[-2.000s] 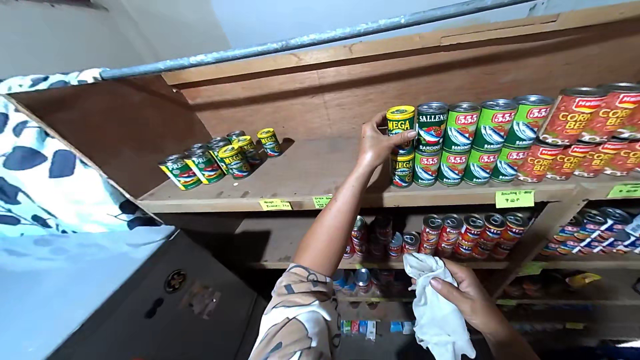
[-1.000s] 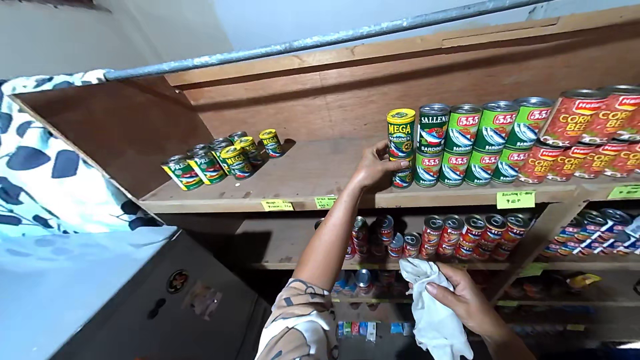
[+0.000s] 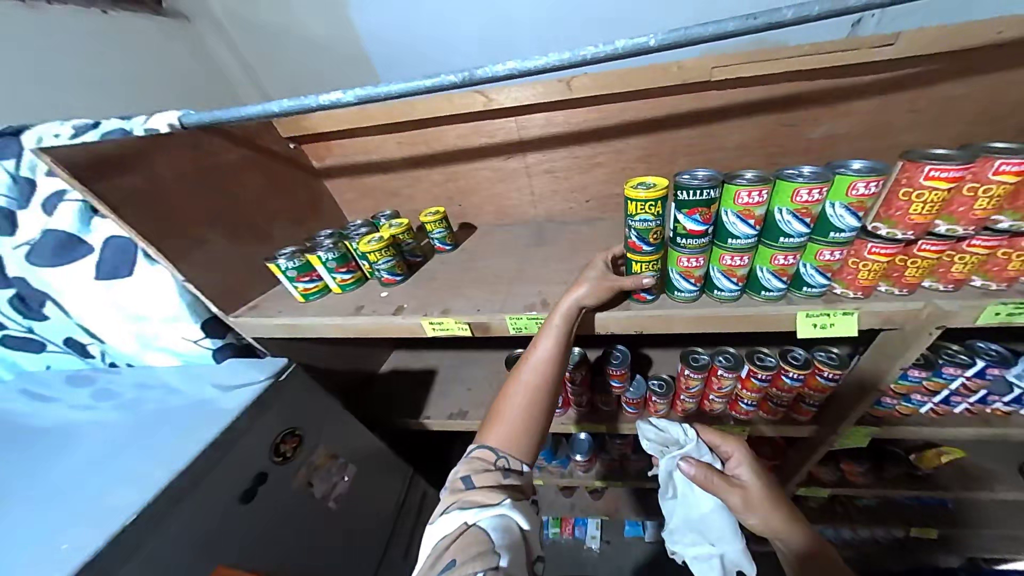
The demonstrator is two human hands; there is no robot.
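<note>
On the top shelf, my left hand [image 3: 604, 280] has its fingers and thumb around the lower Mega sardine can [image 3: 645, 286]. Another yellow-topped Mega sardine can [image 3: 646, 216] stands upright on that one. Just right of this stack, a dark green sardine can [image 3: 696, 210] sits on a green 555 can [image 3: 686, 274]. My right hand [image 3: 732, 476] holds a crumpled white cloth [image 3: 692, 504] below the shelf edge, in front of the lower shelves. A small group of green and yellow cans, among them a Mega can [image 3: 383, 258], stands at the shelf's left.
Stacked corned beef cans [image 3: 920, 196] stand at the right. Handwritten price tags hang on the shelf edge [image 3: 704, 320]. Red cans [image 3: 726, 380] fill part of the shelf below. A metal pipe [image 3: 512, 70] crosses above. A dark refrigerator [image 3: 320, 464] stands at lower left beside a patterned curtain [image 3: 104, 256].
My left hand has moved down from the upper Mega can to the lower one between the first frame and now. The right hand keeps hold of the cloth.
</note>
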